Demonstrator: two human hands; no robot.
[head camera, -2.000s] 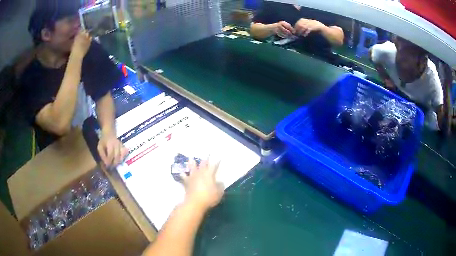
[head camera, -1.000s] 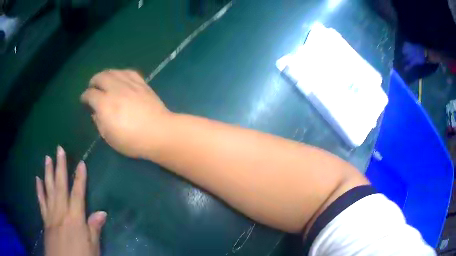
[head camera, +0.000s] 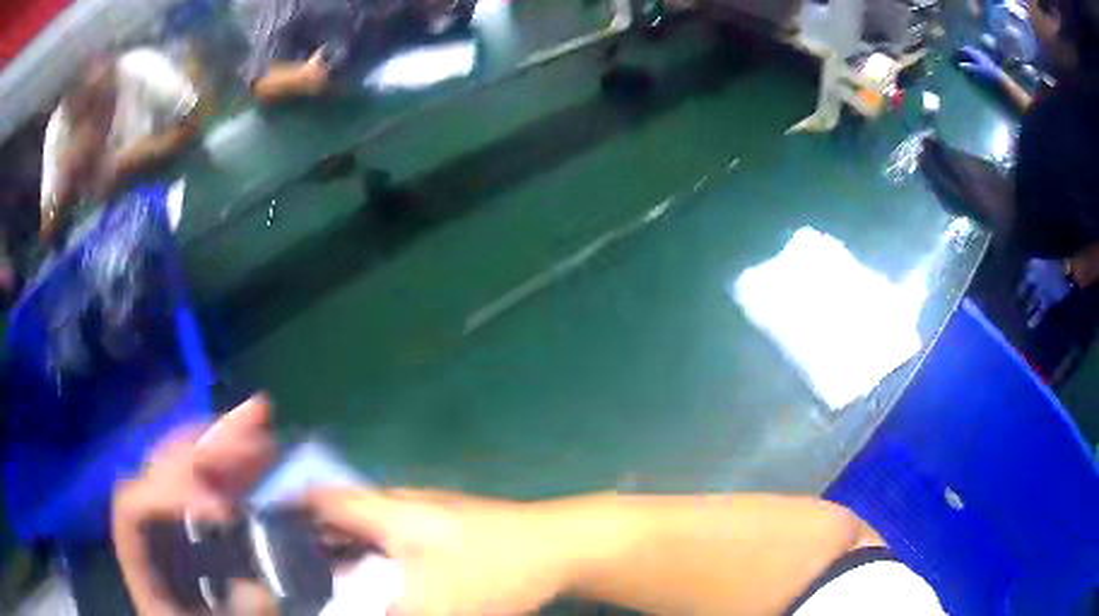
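A black power adapter (head camera: 293, 556) with pale bands of wrapped cord or glare is at the lower left, blurred. My left hand (head camera: 151, 499) is curled around its left side. My right hand (head camera: 428, 542) reaches in from the right, its fingers on the adapter's other side. A pale bluish, flat piece (head camera: 301, 472), perhaps a poly bag or sheet, shows between the hands above the adapter. White material also shows under my right fingers. Motion blur hides the exact finger contacts.
A blue basket (head camera: 190, 343) with bagged units stands at left. A white stack (head camera: 832, 315) lies at the table's right edge, beside a large blue tote (head camera: 1018, 451). Dark units (head camera: 386, 195) lie on the green conveyor. People are at far left and right.
The view has swung up, showing the conveyor and basket. My hands, earlier apart over the tabletop, are now together at the lower left around the adapter.
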